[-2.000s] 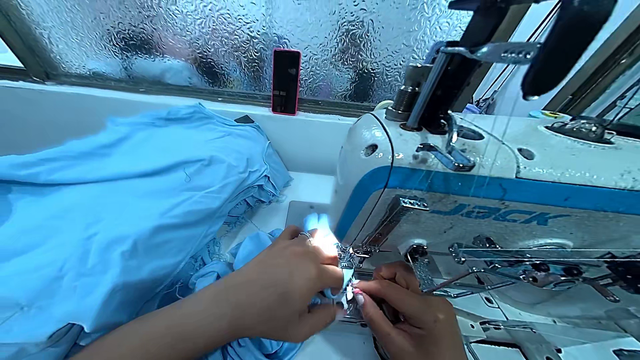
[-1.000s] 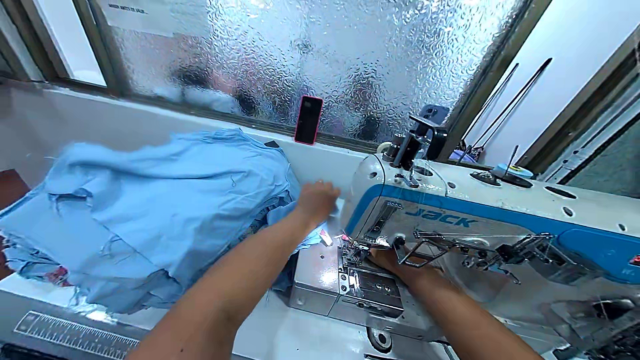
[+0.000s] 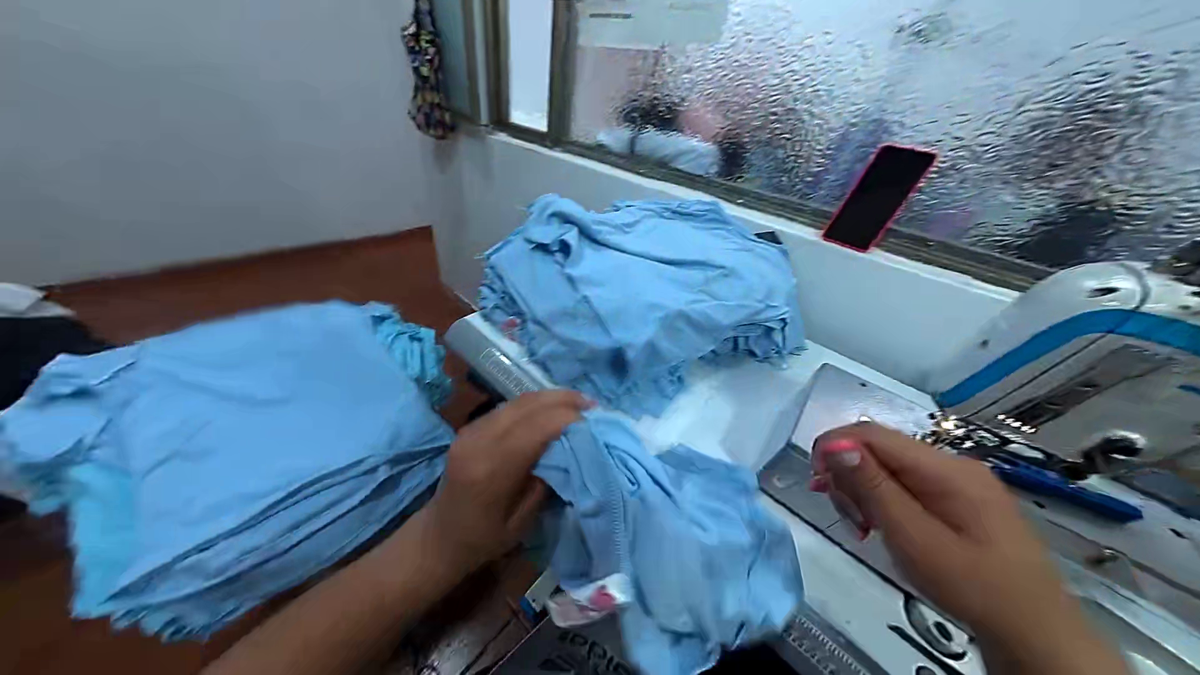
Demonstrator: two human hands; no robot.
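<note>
My left hand (image 3: 506,459) grips a light blue knit garment (image 3: 694,534), which hangs bunched over the table's front edge, a seam and a small white and pink patch showing on it. To the right, my right hand (image 3: 909,506) is raised above the bed of the white and blue sewing machine (image 3: 1059,356), its fingers curled together; whether anything thin is between them cannot be told. Close to it on the machine lies a blue-handled tool (image 3: 1069,486), partly hidden.
A heap of light blue garments (image 3: 647,272) lies at the back of the table by the wall. Another stack of blue garments (image 3: 253,403) is at the left, in front of the table. A phone with a pink edge (image 3: 881,197) leans on the window.
My left hand has come back from the needle area and now holds a garment at the table's front. My right hand has lifted off the machine. The view has swung left.
</note>
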